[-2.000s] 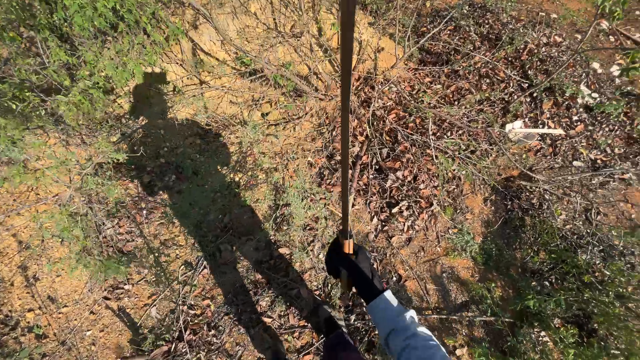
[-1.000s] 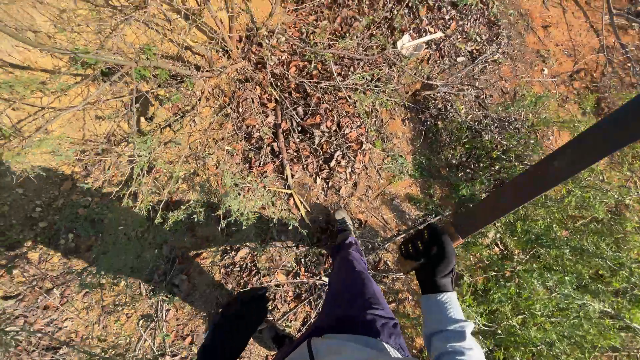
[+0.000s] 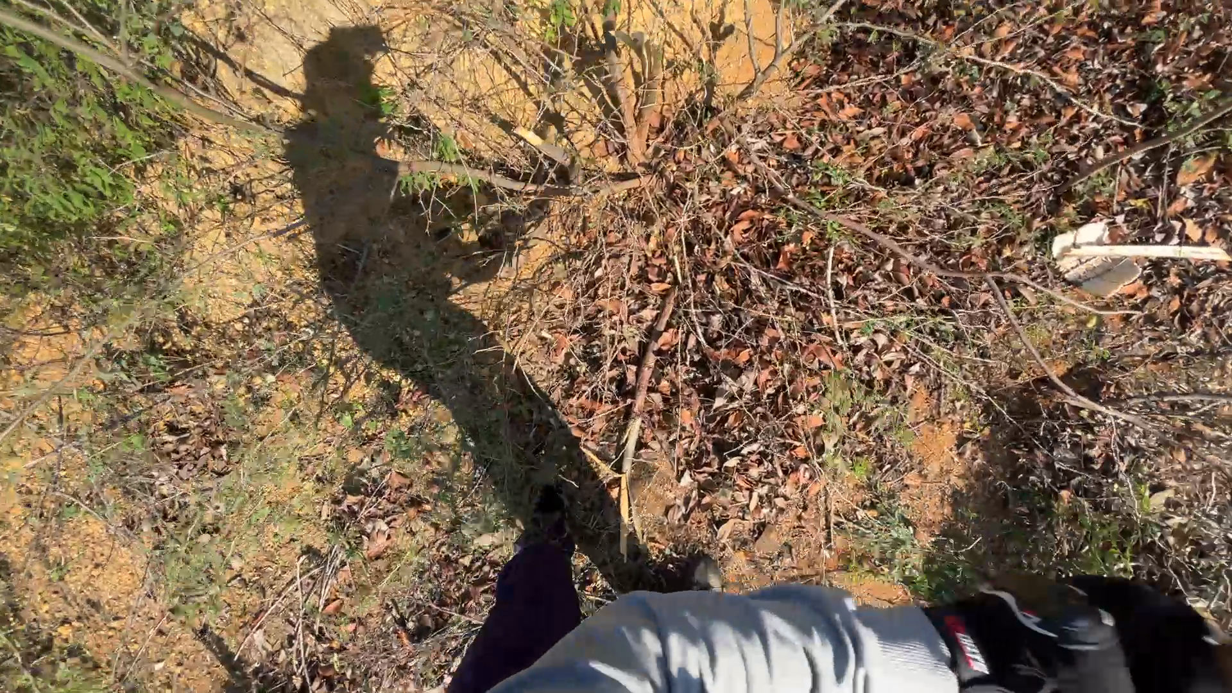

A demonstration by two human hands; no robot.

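Observation:
A grey sleeve crosses the bottom of the view towards the right, from left of centre, and appears to be my left arm. At its end my left hand [image 3: 1035, 630], in a black glove with a small red and white patch, lies near the lower right corner; its fingers are not clear. Beyond it a blurred black shape [image 3: 1160, 640] reaches the right edge; whether it is my right hand or more of the same glove cannot be told. No tool can be made out. Below the hand's level, a dark trouser leg [image 3: 525, 616] stands on the ground.
A bare stick with a split pale end [image 3: 643, 385] lies before my feet. Thin branches [image 3: 905, 255] spread over brown leaf litter. A whitish object with a pale strip [image 3: 1107, 258] lies at right. Green shrubs [image 3: 77, 164] grow upper left; a person's shadow falls on the soil.
The long dark blade, at the right one second ago, is out of view. The grey sleeve now stretches across the bottom towards the right. The view has shifted.

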